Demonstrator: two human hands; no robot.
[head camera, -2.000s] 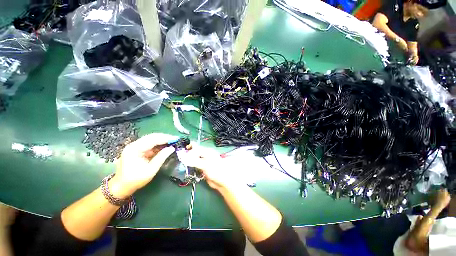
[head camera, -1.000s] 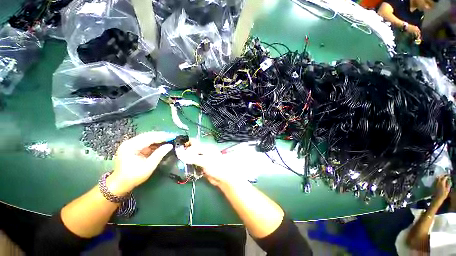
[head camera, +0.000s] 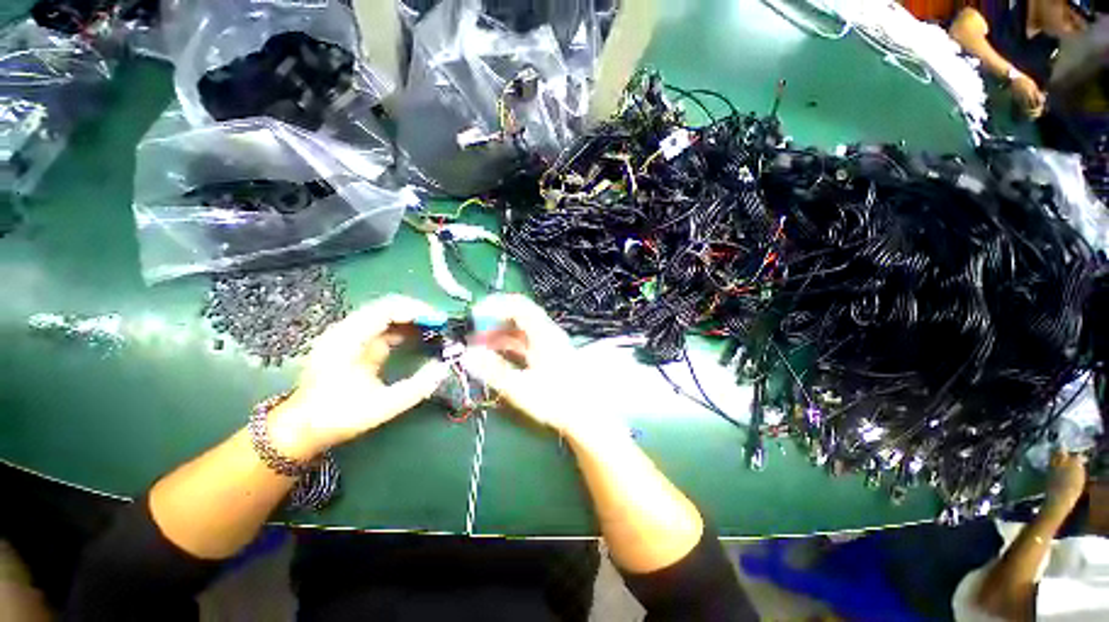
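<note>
A small dark housing (head camera: 455, 331) with thin coloured wires (head camera: 462, 411) hanging below it is held at the middle of the bench. My left hand (head camera: 359, 371) grips it from the left, with light blue on a fingertip. My right hand (head camera: 523, 365) holds it from the right, its fingertips blurred and also showing light blue. Fingers hide most of the piece. A coiled black bundle (head camera: 316, 482) lies beside my left wrist.
Pale-handled pliers (head camera: 446, 261) lie just beyond my hands. Small grey blocks (head camera: 270, 314) and clear pieces (head camera: 79, 326) lie left. Plastic bags (head camera: 268, 231) stand behind. A large black cable heap (head camera: 900, 292) fills the right. Other people's hands (head camera: 1067, 476) show at right.
My right fingers have shifted up beside the top of the dark piece, and more light blue shows. Both hands still hold it. The view has shifted slightly.
</note>
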